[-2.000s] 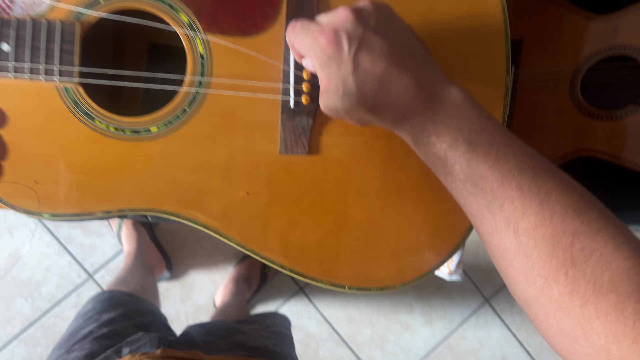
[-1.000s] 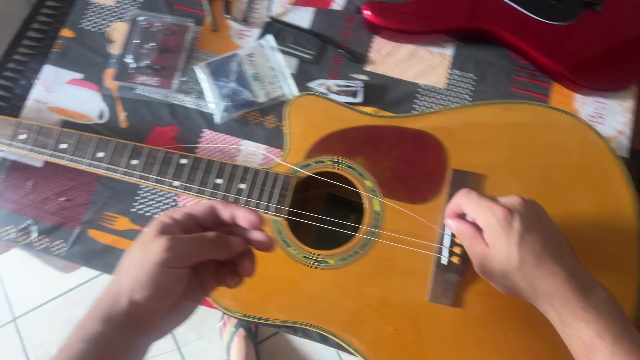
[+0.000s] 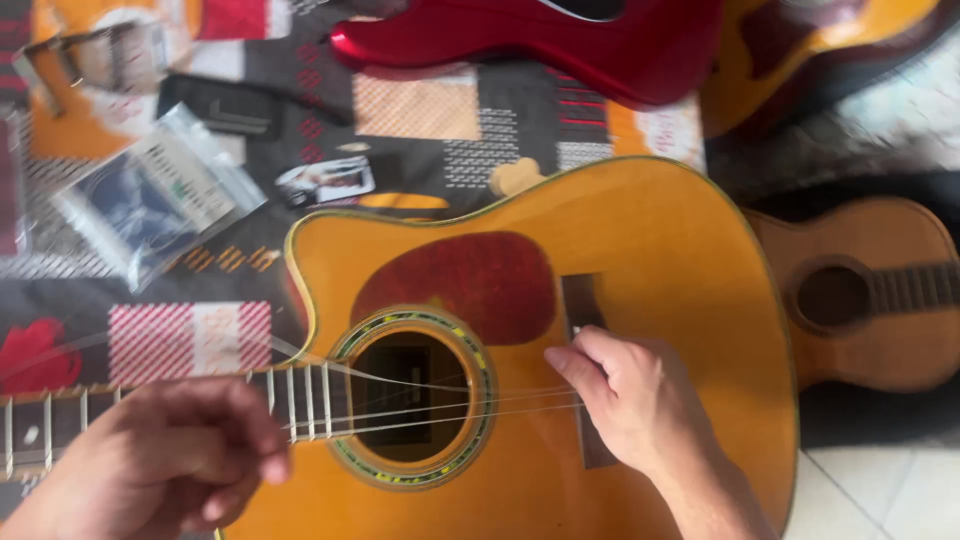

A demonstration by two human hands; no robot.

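Observation:
An acoustic guitar (image 3: 675,300) with a cutaway, a dark red pickguard (image 3: 465,285) and a ringed soundhole (image 3: 409,397) lies with its neck to the left. My right hand (image 3: 637,405) is at the guitar's dark bridge (image 3: 585,300), thumb and fingers close together over the string ends; whether they pinch a string is hidden. A few thin strings (image 3: 450,407) run from there across the soundhole, one curving loosely past the neck. My left hand (image 3: 187,450), blurred, is over the fretboard (image 3: 307,401) with its fingers curled; no held object shows.
On the patterned tablecloth (image 3: 420,105) are a clear plastic string packet (image 3: 157,195), a black case-like item (image 3: 221,105), a metal capo-like clamp (image 3: 67,64) and a small picture card (image 3: 326,180). A red guitar body (image 3: 525,37) lies beyond; a small guitar (image 3: 885,300) is at right.
My left hand, barely in view at the edge two seconds ago, is now over the neck. My right hand remains at the bridge. The view has shifted to show more of the table.

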